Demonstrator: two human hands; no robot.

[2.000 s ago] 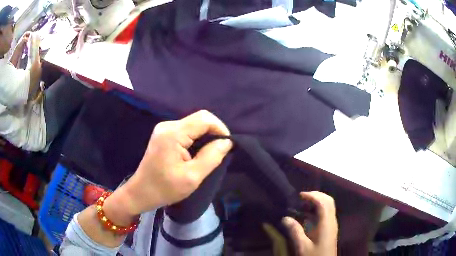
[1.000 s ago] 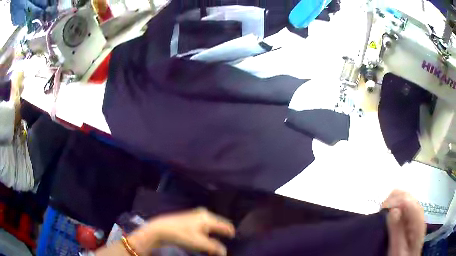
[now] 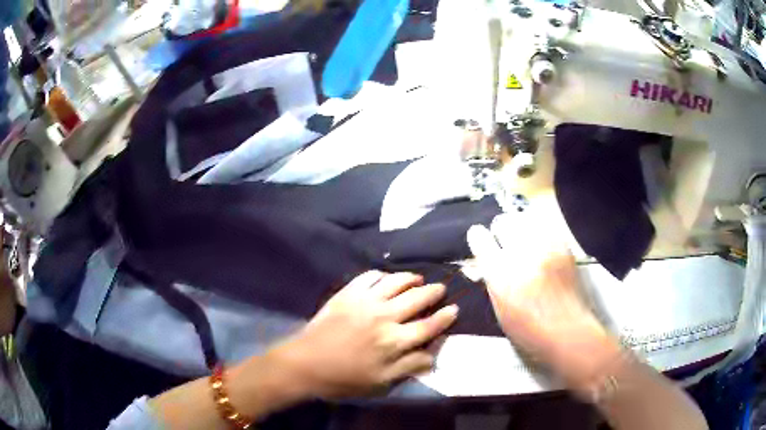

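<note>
The dark navy cloth (image 3: 243, 227) lies across the table left of the needle, with pale grey-blue areas at its back and front edges. My left hand (image 3: 378, 332) lies on the cloth with its fingers spread, pressing on top. My right hand (image 3: 525, 277) is at the cloth's right end, just in front of the presser foot (image 3: 495, 180), its fingertips on the dark edge; it is blurred and overlit, so its grip is unclear. The cream sewing machine (image 3: 621, 84) stands at the right. Whether the cloth is under the foot is hidden by glare.
A black cut piece (image 3: 600, 193) lies under the machine arm. A bright blue paddle shape (image 3: 365, 46) hangs over the cloth. A printed ruler (image 3: 684, 336) runs along the table's front right edge. Another machine (image 3: 29, 172) stands at the far left.
Both hands have moved up from below the table edge onto the cloth near the needle. The cloth's front part now lies on the table, its pale side showing. The view has shifted right.
</note>
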